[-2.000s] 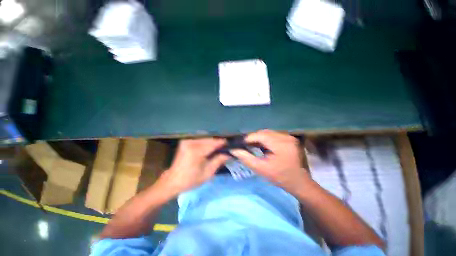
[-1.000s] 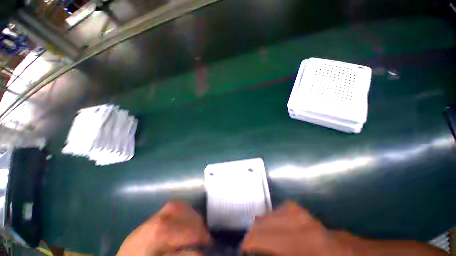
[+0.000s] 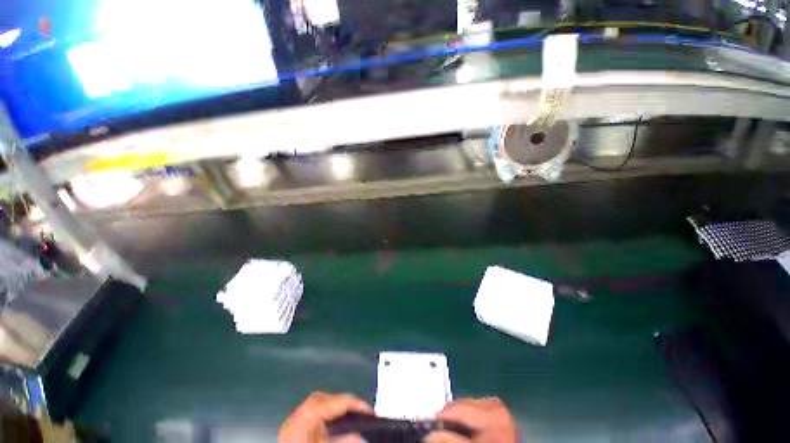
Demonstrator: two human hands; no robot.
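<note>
A white cover [image 3: 412, 382] lies on the dark green bench in front of me, with a dark dot at each of its two far corners. My left hand [image 3: 320, 420] and my right hand [image 3: 482, 420] are at the bottom edge, partly cut off. Between them they hold a black pad sheet [image 3: 390, 426] at the cover's near edge, with small light marks along its top. The sheet's lower part is out of the picture. Whether the hands touch the cover is unclear.
A fanned stack of covers [image 3: 264, 297] stands at left, a neater stack [image 3: 515, 304] at right. Dark trays [image 3: 745, 333] and a perforated piece [image 3: 745, 240] are at far right. A bright screen [image 3: 173, 52] and a round device [image 3: 534, 143] are beyond the bench.
The view has tilted up from my lap to beyond the bench. My hands have moved from over my lap to the cover's near edge. The stacks look the same.
</note>
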